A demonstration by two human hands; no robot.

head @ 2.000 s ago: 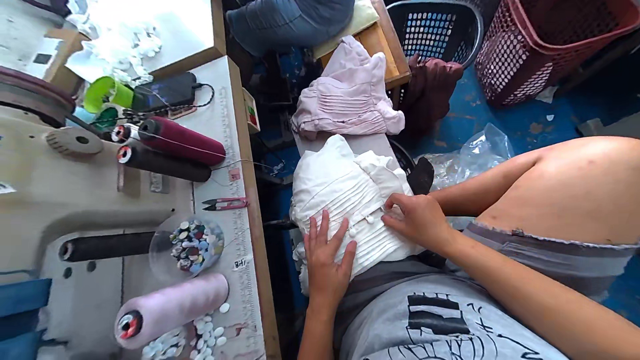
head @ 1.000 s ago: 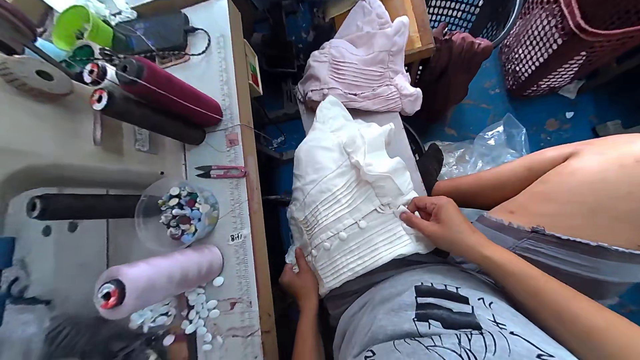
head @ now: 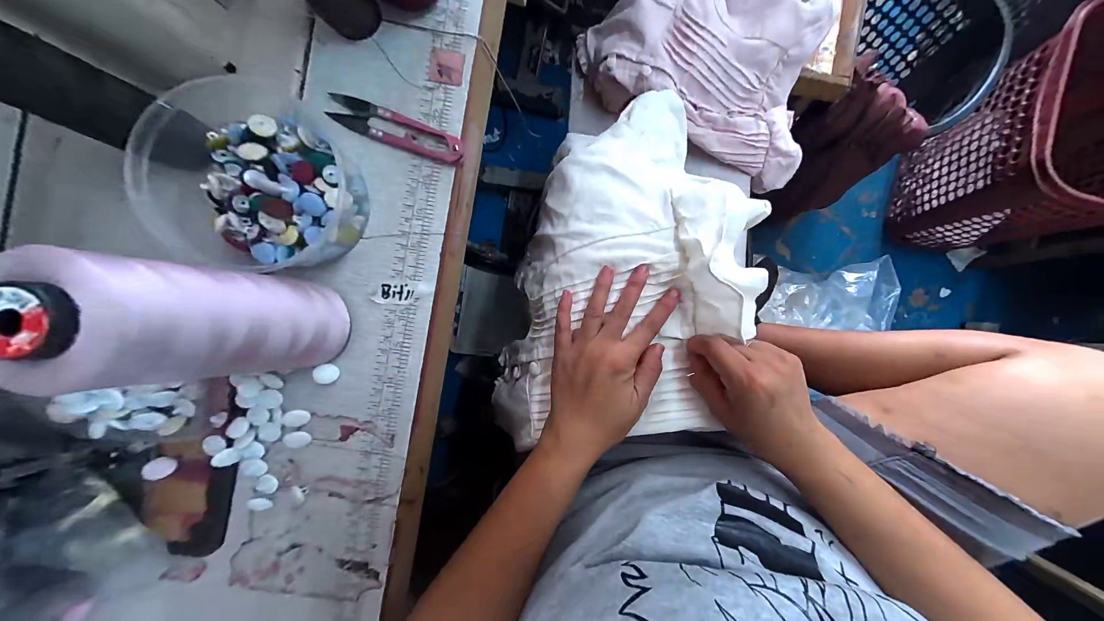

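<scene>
A white pleated garment (head: pixel 604 216) lies over my lap and a narrow board. My left hand (head: pixel 604 371) rests flat on its pleats, fingers spread, gripping nothing. Beside it, my right hand (head: pixel 750 379) pinches the garment's edge between thumb and fingers, near the ruffled strip; a small pale bit, too small to identify, shows by the fingertips. Beyond the white cloth sits a pale pink pleated garment (head: pixel 699 78). Thread snips with pink handles (head: pixel 405 132) lie on the table at the left, next to a clear round tub (head: pixel 155 207) of mixed buttons (head: pixel 276 190).
The sewing table's wooden edge (head: pixel 431 379) runs along my left side. On the table lie a lilac thread cone (head: pixel 190 319) and loose white buttons (head: pixel 259 423). A maroon plastic basket (head: pixel 957 190), a dark basket (head: pixel 914 43) and a clear plastic bag (head: pixel 837 297) are at the right.
My left hand has moved from the garment's left edge onto the pleats, fingers spread. The row of small round pieces seen across the cloth front one second ago is no longer in sight there. The view has moved closer.
</scene>
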